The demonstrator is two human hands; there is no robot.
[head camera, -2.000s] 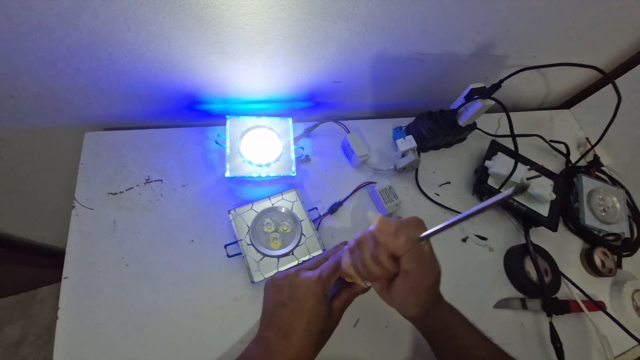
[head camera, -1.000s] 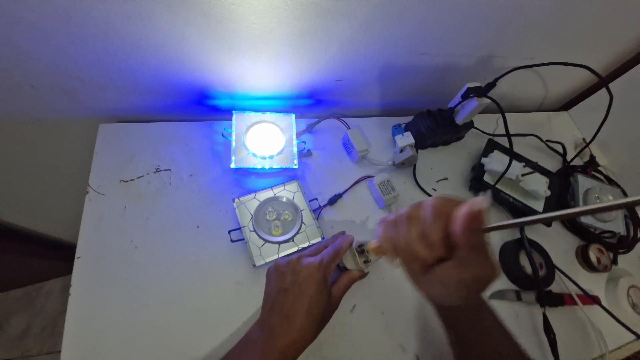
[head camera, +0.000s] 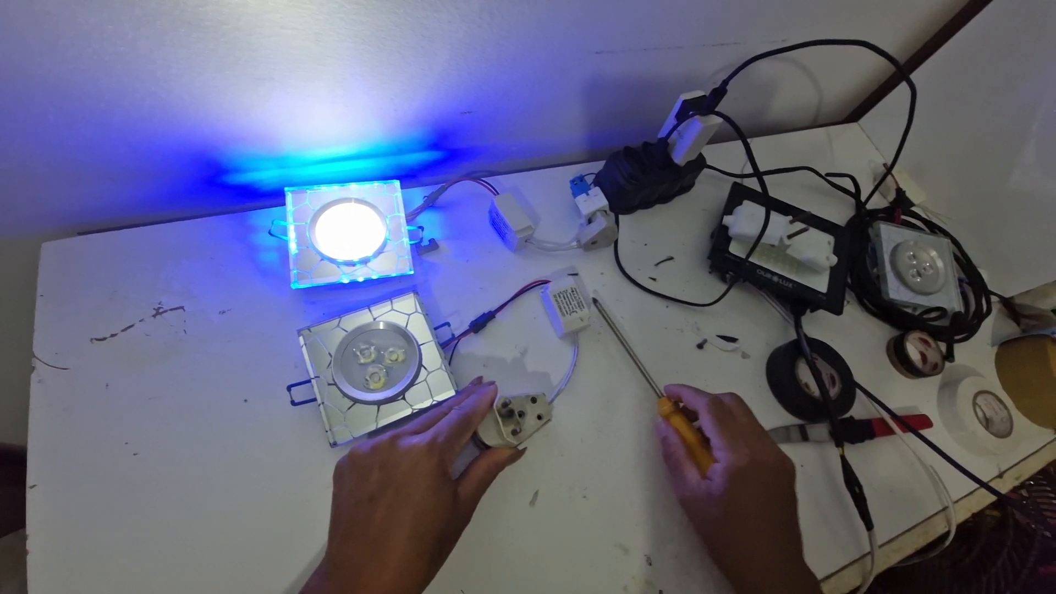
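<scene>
My left hand [head camera: 412,487] holds a white plug [head camera: 521,415] between thumb and fingers on the table, its face with metal parts turned up. My right hand [head camera: 734,478] grips the yellow handle of a screwdriver [head camera: 631,351], whose tip points away near a small white LED driver [head camera: 568,305]. A thin cable joins driver and plug. Red and black wires run from the driver to an unlit square downlight [head camera: 375,363], just beyond my left hand. Behind it a second square downlight [head camera: 348,231] glows white and blue, with its own driver [head camera: 511,221] beside it.
A black power adapter [head camera: 648,177] with plugs stands near the wall. On the right lie a black floodlight [head camera: 784,247], another downlight [head camera: 917,268] among coiled black cable, black tape [head camera: 811,378], white tape [head camera: 990,412] and a red-handled knife [head camera: 887,426]. Cables cross the table's right side.
My right hand has moved away from the plug to the right, and the screwdriver now points away from me instead of sideways. My left hand stays at the plug, whose face is now uncovered.
</scene>
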